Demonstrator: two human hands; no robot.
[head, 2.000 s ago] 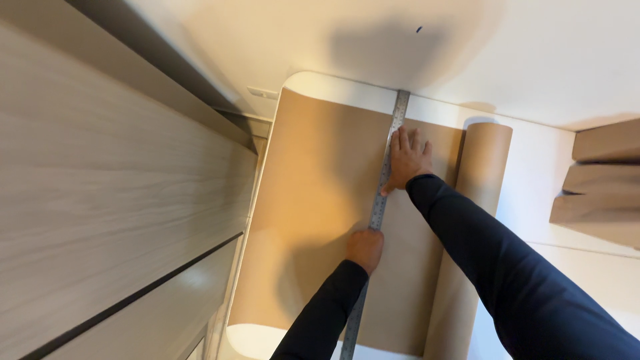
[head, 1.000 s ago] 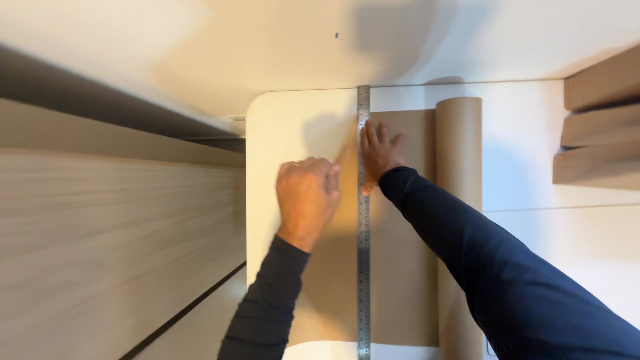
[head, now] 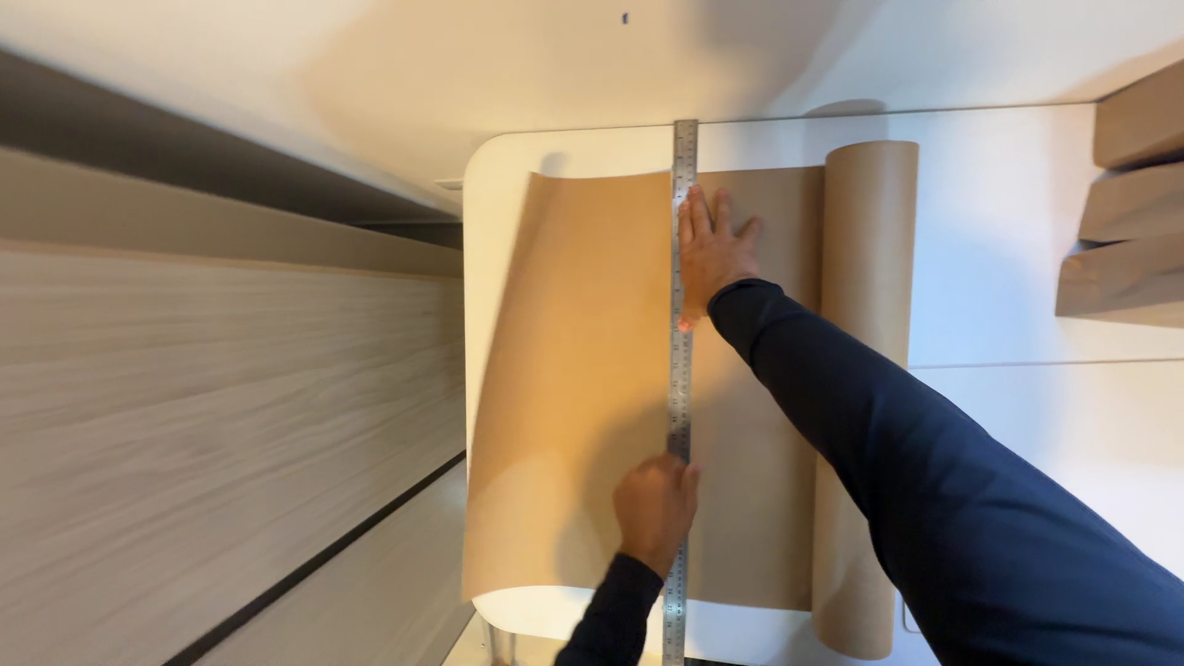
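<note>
A long steel ruler (head: 681, 388) lies lengthwise over a sheet of brown kraft paper (head: 573, 370), its ends reaching past the paper. My right hand (head: 718, 250) presses flat on the ruler's upper part and the paper beside it, fingers spread. Lower down, my left hand (head: 655, 509) is curled into a fist at the ruler's left edge; whether anything is inside it is hidden. The paper runs right to a thick kraft paper roll (head: 869, 259). Its left edge looks slightly raised and curved.
The paper rests on a white table (head: 486, 194) with rounded corners, against a white wall (head: 555, 65). Brown paper packages (head: 1133, 203) are stacked at the right. A wood-grain panel (head: 231, 398) stands close along the left side.
My left hand, raised left of the ruler a second ago, is now lower and at the ruler. Brown paper again covers the white tabletop that showed left of the ruler. My right hand stays on the ruler.
</note>
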